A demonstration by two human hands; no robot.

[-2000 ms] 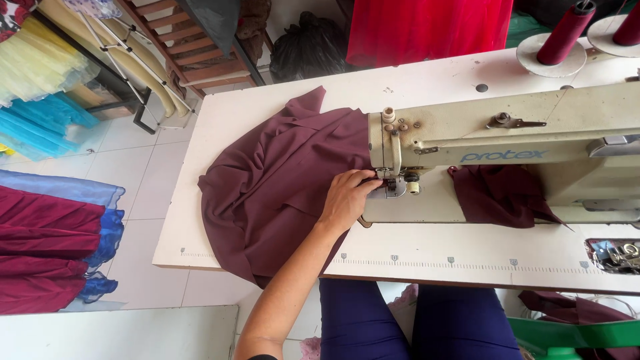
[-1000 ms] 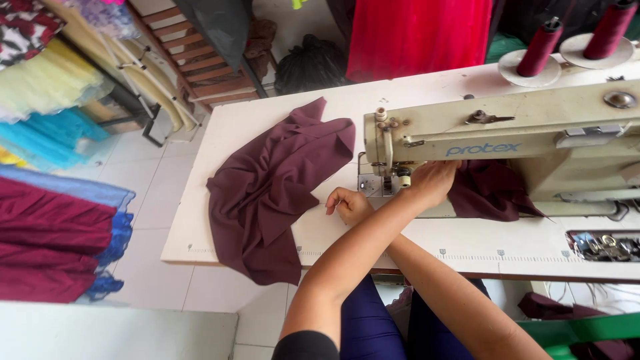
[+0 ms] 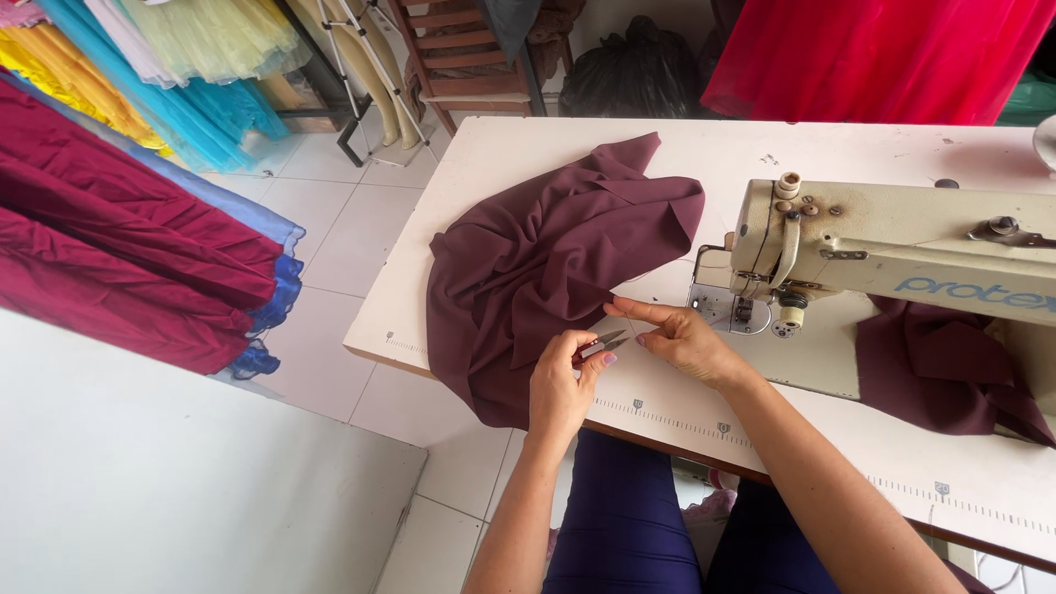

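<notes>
My left hand (image 3: 565,379) holds small red-handled thread snips (image 3: 598,346), blades pointing right and apart, at the near edge of a piece of maroon fabric (image 3: 553,256). My right hand (image 3: 681,338) is just right of the blades, between the fabric and the needle area; its thumb and forefinger are apart, and whether a thread lies between its fingers cannot be told. The fabric lies bunched on the white table, left of the sewing machine (image 3: 891,239). A second maroon piece (image 3: 949,371) rests under the machine's arm.
The white sewing table (image 3: 742,148) has a ruler scale along its near edge. A thread spool stand (image 3: 1046,142) shows at the far right. Beyond the table are a wooden chair (image 3: 466,62), a black plastic bag (image 3: 634,74) and a red garment (image 3: 874,58). Colourful garments hang at left.
My right hand has come left from beside the machine's arm, and the snips now show in my left hand. The fabric, under the needle area two seconds ago, lies away from it. The view has shifted.
</notes>
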